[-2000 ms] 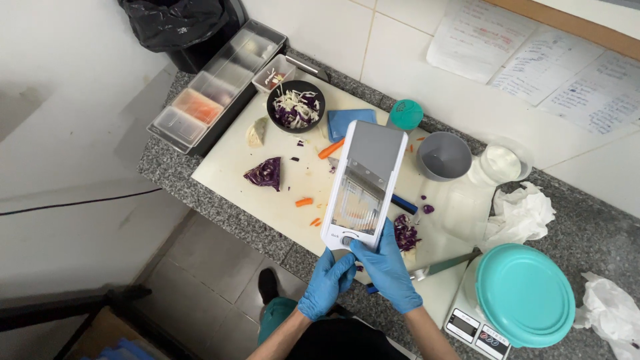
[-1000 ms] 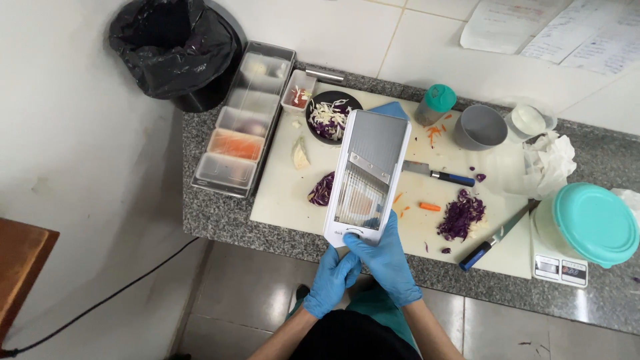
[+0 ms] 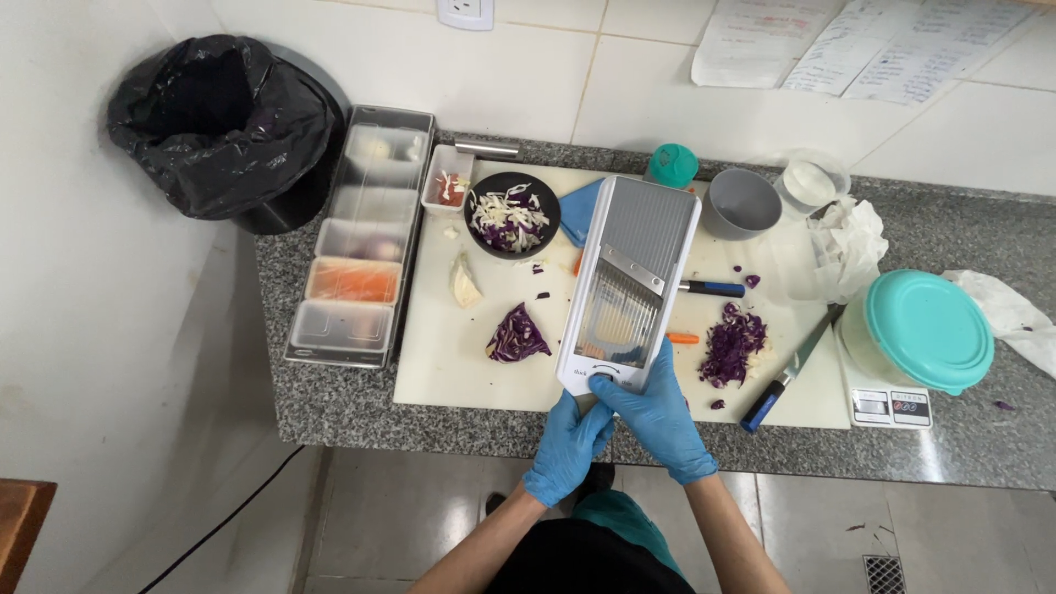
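Observation:
A white and grey mandoline slicer (image 3: pixel 635 280) is held above the cutting board (image 3: pixel 445 379), its near end gripped by both gloved hands. My left hand (image 3: pixel 569 445) holds the handle end from below; my right hand (image 3: pixel 656 417) grips the lower right corner, its thumb on the black thickness knob (image 3: pixel 602 378). Left of the slicer lies a red cabbage wedge (image 3: pixel 517 334), with a white cabbage piece (image 3: pixel 464 282) above it. A black bowl (image 3: pixel 511 216) holds shredded cabbage. To the right are chopped red cabbage (image 3: pixel 734 346) and a carrot piece (image 3: pixel 682 338).
Two blue-and-black-handled knives (image 3: pixel 763 404) (image 3: pixel 714 288) lie on the board. A lidded container rack (image 3: pixel 351 247) and a black-bagged bin (image 3: pixel 231 124) stand left. Behind are a grey bowl (image 3: pixel 742 205) and a teal-lidded container (image 3: pixel 672 167). A teal-lidded tub (image 3: pixel 928 330) sits on a kitchen scale (image 3: pixel 891 408).
Both hands still hold the slicer. The view has shifted strongly since the earliest frame, showing more of the bin and the left side.

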